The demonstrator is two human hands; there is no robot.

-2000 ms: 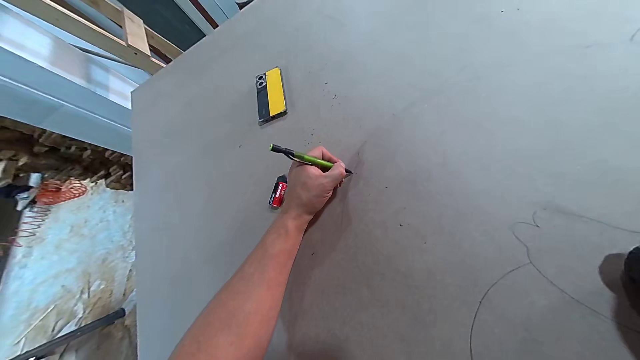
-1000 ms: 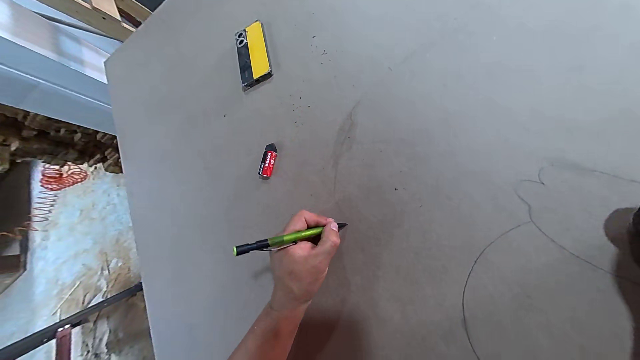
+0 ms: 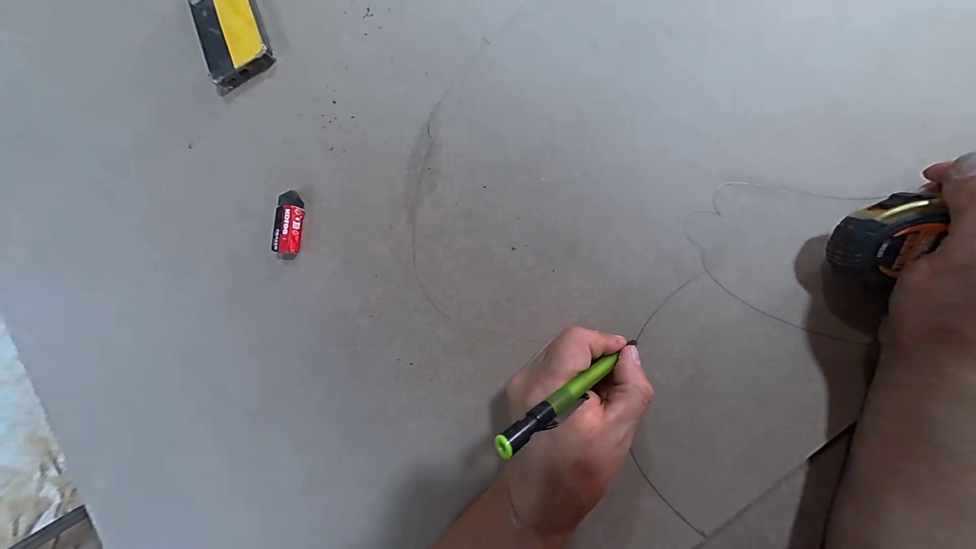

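My left hand (image 3: 583, 431) grips a green and black pen or mechanical pencil (image 3: 568, 396), its tip at a thin curved line (image 3: 671, 296) on the grey board (image 3: 305, 427). At the right edge my right hand (image 3: 942, 267) holds a black and orange tape measure (image 3: 888, 236); this hand is partly cut off by the frame. Lines with a small notch run between the two hands. A Kores eraser (image 3: 288, 225) in a red and black sleeve lies left of centre. Another faint, smudged curve (image 3: 419, 198) is drawn right of the eraser.
A black and yellow phone (image 3: 236, 38) lies at the upper left, cut off by the frame. Dark crumbs are scattered over the board. Beyond the board's left edge (image 3: 38, 404) the floor shows a light, stained covering. A dark straight edge crosses the lower right.
My left hand has moved down and then right with the pen, away from the eraser to the curve near the notch. My right hand has come into view with the tape measure. The view has shifted.
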